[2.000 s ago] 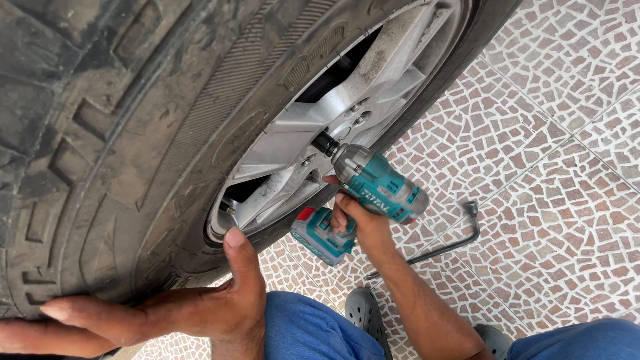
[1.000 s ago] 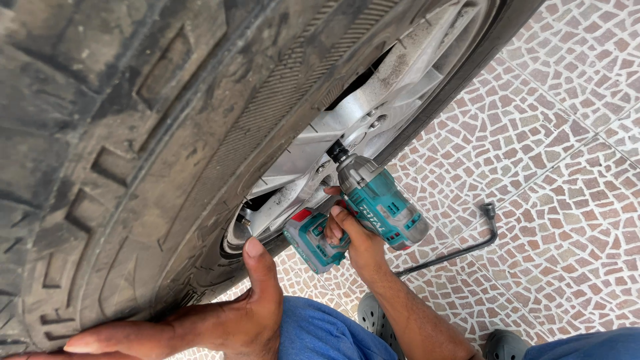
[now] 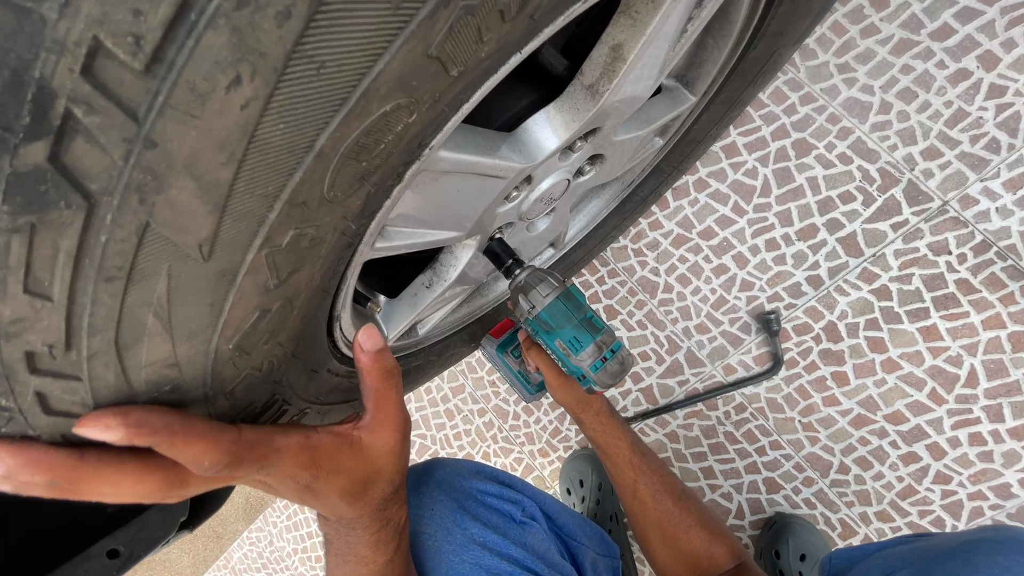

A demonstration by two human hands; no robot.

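My right hand (image 3: 552,364) grips the handle of a teal and grey cordless impact wrench (image 3: 572,328). Its black socket (image 3: 502,254) sits at a lug hole of the silver alloy wheel (image 3: 480,164), on the side nearest me; whether a nut is inside is hidden. Other lug nuts (image 3: 590,166) show around the centre cap (image 3: 546,200). My left hand (image 3: 272,456), thumb and fingers spread, rests against the lower part of the big treaded tire (image 3: 264,208), with the thumb by the rim near the valve stem (image 3: 373,304).
An L-shaped lug wrench (image 3: 720,390) lies on the mosaic-patterned tile floor (image 3: 864,320) right of my right forearm. My clogs (image 3: 590,488) and blue-clad legs are at the bottom. A dark metal part (image 3: 136,536) shows under the tire at lower left.
The impact wrench's socket has moved from a lug position nearer the wheel's middle to one lower left on the wheel. My left hand stays against the tire. The view has shifted.
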